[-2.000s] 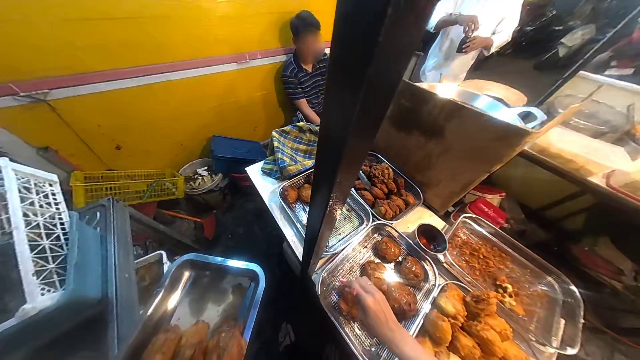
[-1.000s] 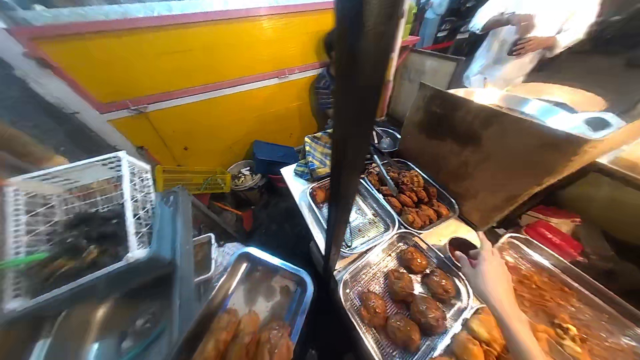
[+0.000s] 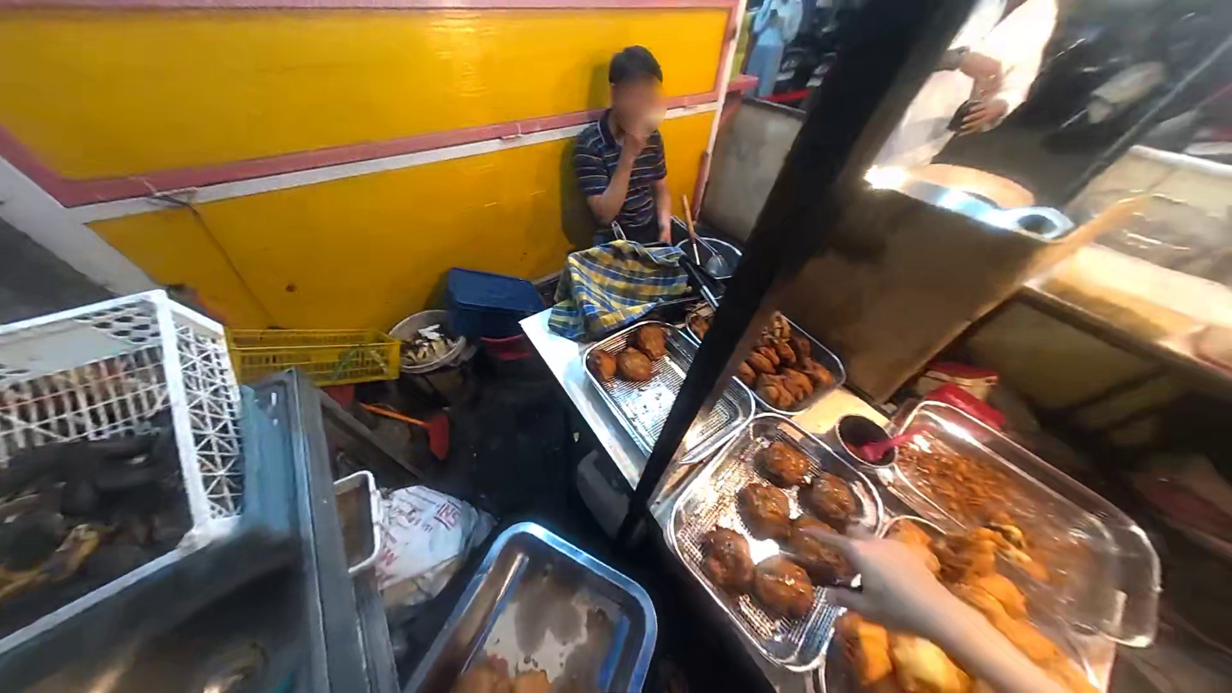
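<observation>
My right hand (image 3: 890, 577) reaches in from the lower right over the near metal tray (image 3: 679, 520), its fingertips at a glazed brown fried piece (image 3: 816, 551); whether they grip it cannot be told. Several more glazed pieces lie around it in the tray. Beside my wrist, pale golden fried pieces (image 3: 914, 664) fill another tray. Above them a metal cup of dark sauce (image 3: 857, 433) holds a pink spoon (image 3: 890, 443). A clear plastic tray (image 3: 1136, 577) with orange-brown food is at the right. My left hand is not in view.
A dark post (image 3: 770, 260) crosses the view before the table. Behind stand a tray of fried pieces (image 3: 741, 414) and a checked cloth (image 3: 616, 284). A person (image 3: 630, 164) sits by the yellow wall. A steel tray (image 3: 539, 577) and white crate (image 3: 207, 414) lie left.
My right hand has moved from the sauce cup to the glazed pieces in the near tray. The seated person now holds a hand to the face.
</observation>
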